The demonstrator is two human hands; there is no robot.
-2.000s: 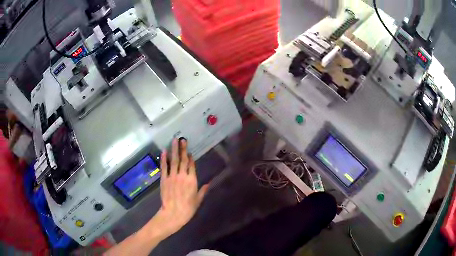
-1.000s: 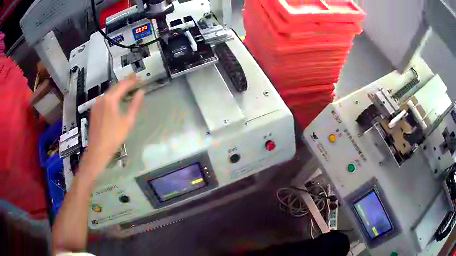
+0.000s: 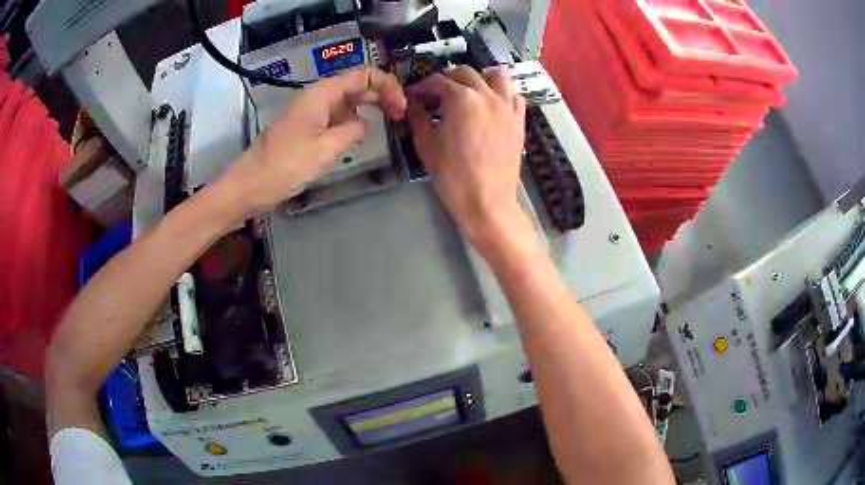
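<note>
Both my bare hands work at the right-hand fixture [image 3: 414,152] at the back of the near off-white machine. My left hand [image 3: 327,123] reaches in from the left, its fingertips at the fixture's left edge. My right hand [image 3: 469,133] is bent over the fixture, fingers down. The hands hide most of the fixture, and I cannot tell whether either hand grips a part. The left-hand fixture [image 3: 228,313], dark with a white bar [image 3: 190,313] on its left side, stands at the front left of the machine.
A machine head with a red-digit display [image 3: 339,52] and a black cable stand behind my left hand. A touchscreen [image 3: 403,417] is on the front panel. Tall red tray stack [image 3: 664,123] behind right; second machine [image 3: 711,369] at right; cable chain [image 3: 555,170] beside my right arm.
My left hand has moved from the machine's left side to the right-hand fixture. My right hand has come into view there. The left-hand fixture now sits further forward, and the view is closer.
</note>
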